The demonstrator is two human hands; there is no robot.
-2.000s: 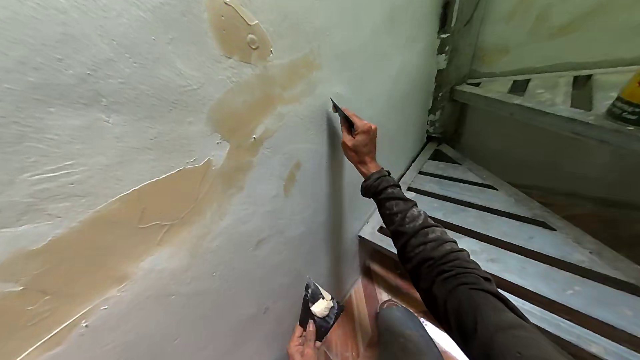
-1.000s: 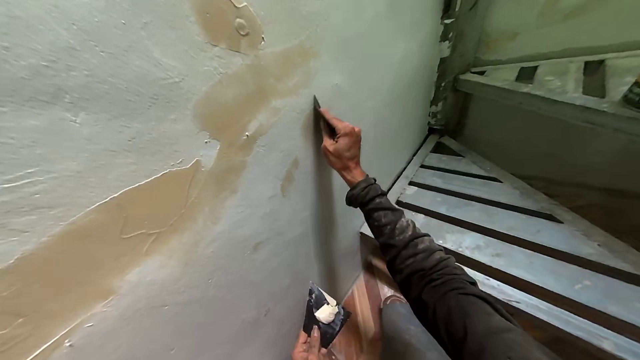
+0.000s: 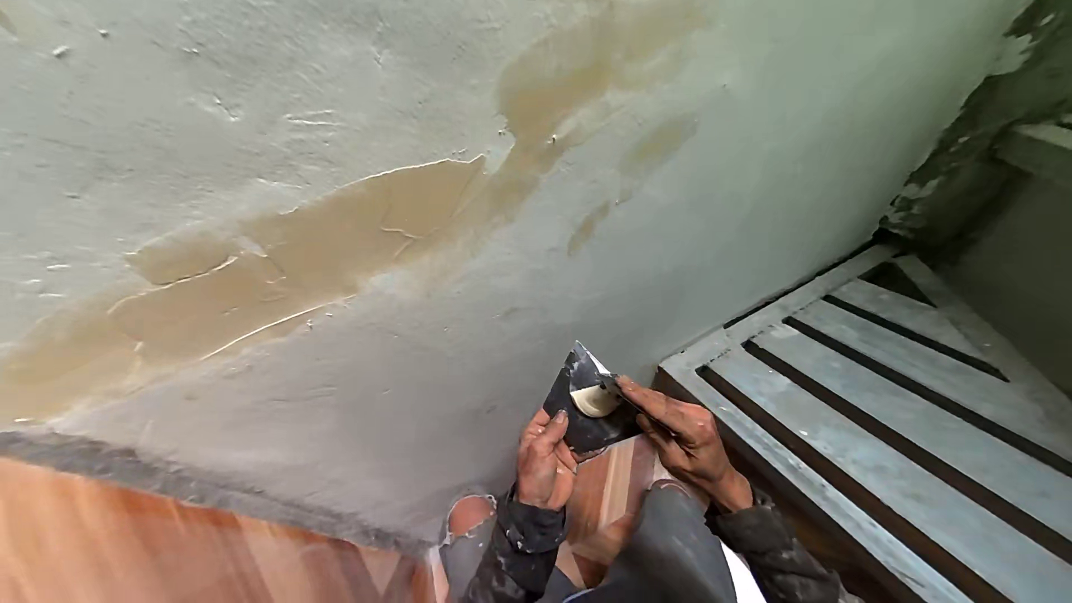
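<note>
My left hand (image 3: pixel 546 459) grips a dark flat plate (image 3: pixel 593 431) by its lower left edge, thumb on top. A lump of whitish filler paste (image 3: pixel 596 400) lies on the plate. My right hand (image 3: pixel 691 435) pinches a dark thin scraper blade (image 3: pixel 621 387), whose edge meets the plate beside the paste; its full shape is hidden by my fingers. Both hands are low in the view, in front of the painted wall (image 3: pixel 502 335). On the wall runs a long tan patch (image 3: pixel 335 243), with smaller tan spots (image 3: pixel 662 142) to its right.
A metal platform with slats (image 3: pixel 854 377) and dark gaps stands at the right, against the wall. Reddish-brown flooring (image 3: pixel 167 519) shows at lower left and between my knees. My bent knees (image 3: pixel 670 544) are under my hands. The wall's right corner (image 3: pixel 955 134) is rough and flaking.
My right hand has left the wall surface and come down to the plate, bringing the scraper to the paste. My left hand still holds the plate. The view has shifted lower.
</note>
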